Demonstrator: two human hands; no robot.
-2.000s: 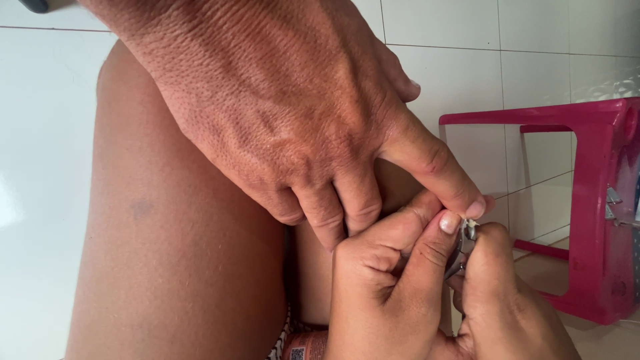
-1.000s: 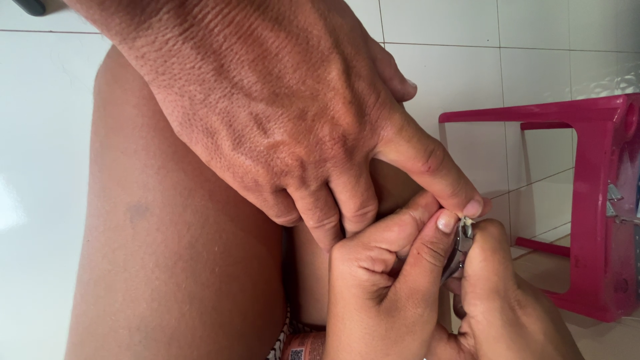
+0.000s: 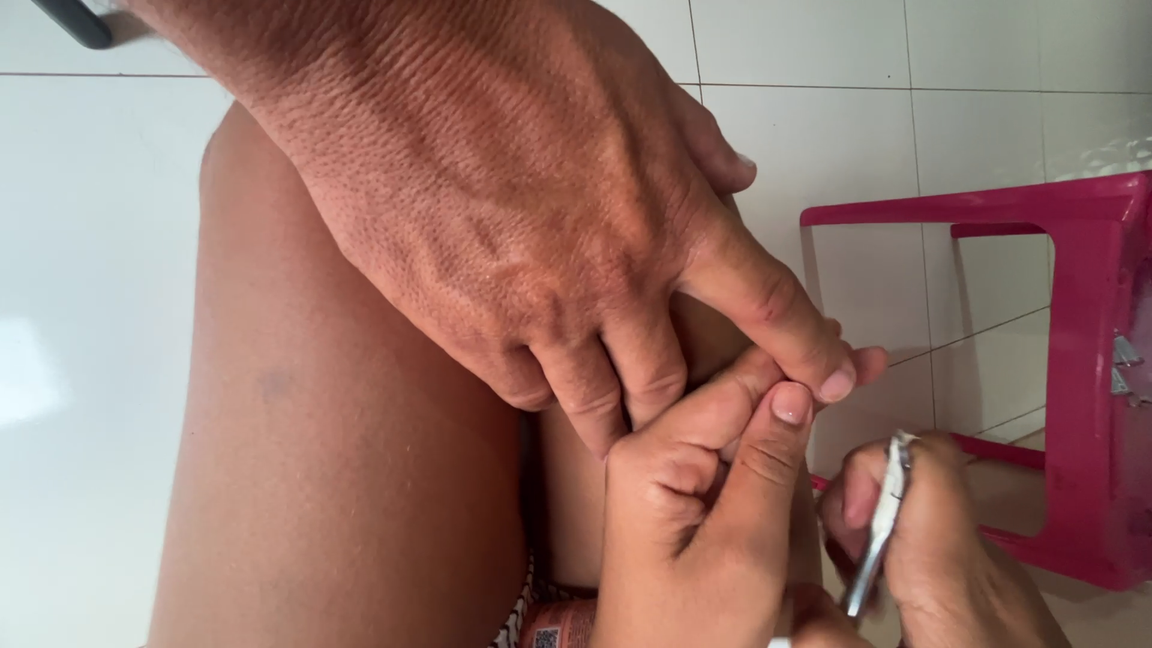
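My left hand (image 3: 711, 486) pinches the index fingertip of another person's hand (image 3: 504, 207) between thumb and fingers. That hand reaches in from the top left, palm down, over a bare leg (image 3: 342, 432). In my right hand (image 3: 940, 540), blurred by motion, is a small metal nipper (image 3: 877, 535), apart from the fingertip and to its lower right. Its jaws, near the top, have something whitish on them.
A pink plastic stool (image 3: 1093, 360) stands on the white tiled floor (image 3: 810, 135) at the right, with small metal pieces at its edge. Below, a container with a printed label (image 3: 567, 625) lies by patterned cloth. A dark rod-like end (image 3: 81, 22) shows at top left.
My right hand has drawn the nipper away from the other person's fingertip, down and to the right. My left hand and the other person's hand have stayed nearly in place.
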